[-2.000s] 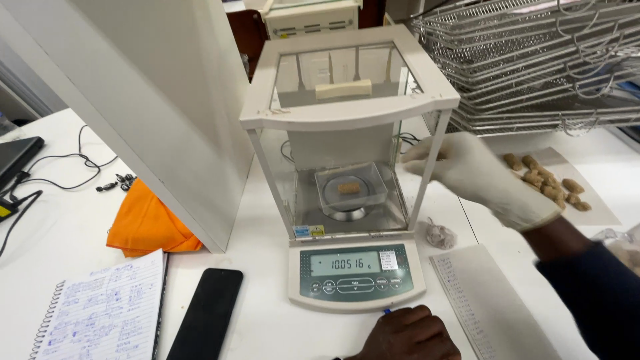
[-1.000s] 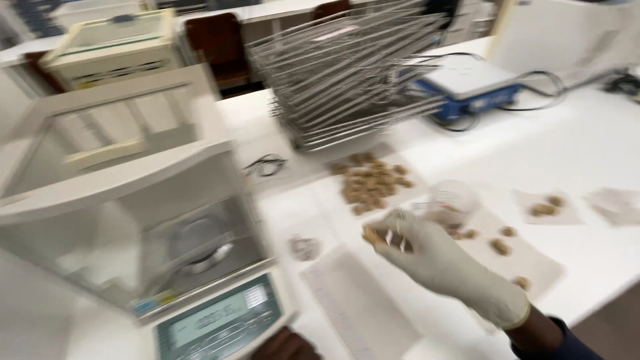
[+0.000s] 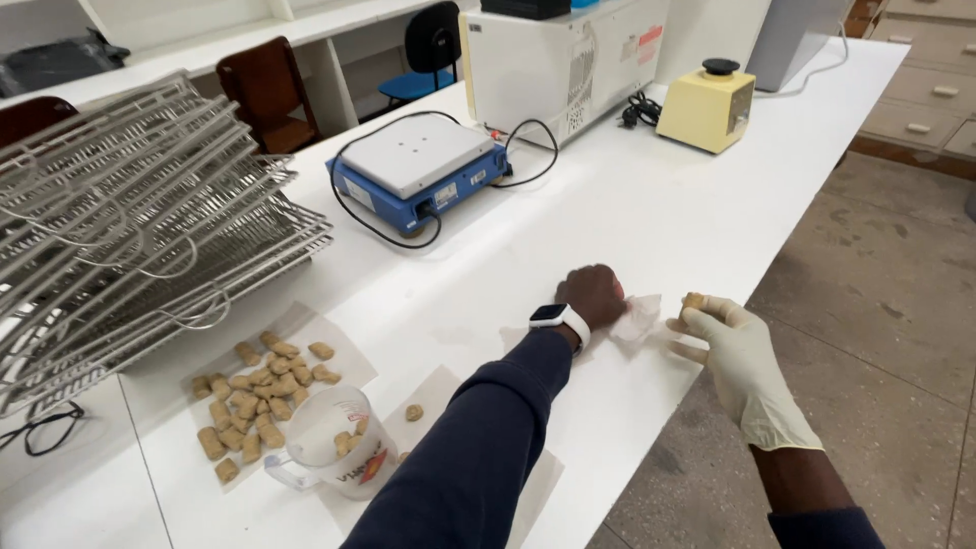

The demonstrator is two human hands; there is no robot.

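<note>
My right hand, in a pale latex glove, holds a small tan pellet between thumb and fingertips, over the bench's right edge. My left hand, bare and with a white smartwatch at the wrist, touches a crumpled piece of thin paper; its fingers are mostly hidden, so its grip cannot be told. At the lower left, many tan pellets lie on a paper sheet. Beside them stands a clear plastic measuring jug with several pellets inside. One pellet lies on another sheet, partly behind my left sleeve.
Stacked wire racks stand at the left, with black-framed glasses below them. Behind my hands are a blue shaker with a grey platform and its black cable, a large white instrument and a yellow vortex mixer. Drawers stand beyond the bench.
The view has swung far right, away from the balance. My right hand, at the balance two seconds ago, is now at the bench's right edge with a pellet. My left hand has come to the crumpled paper.
</note>
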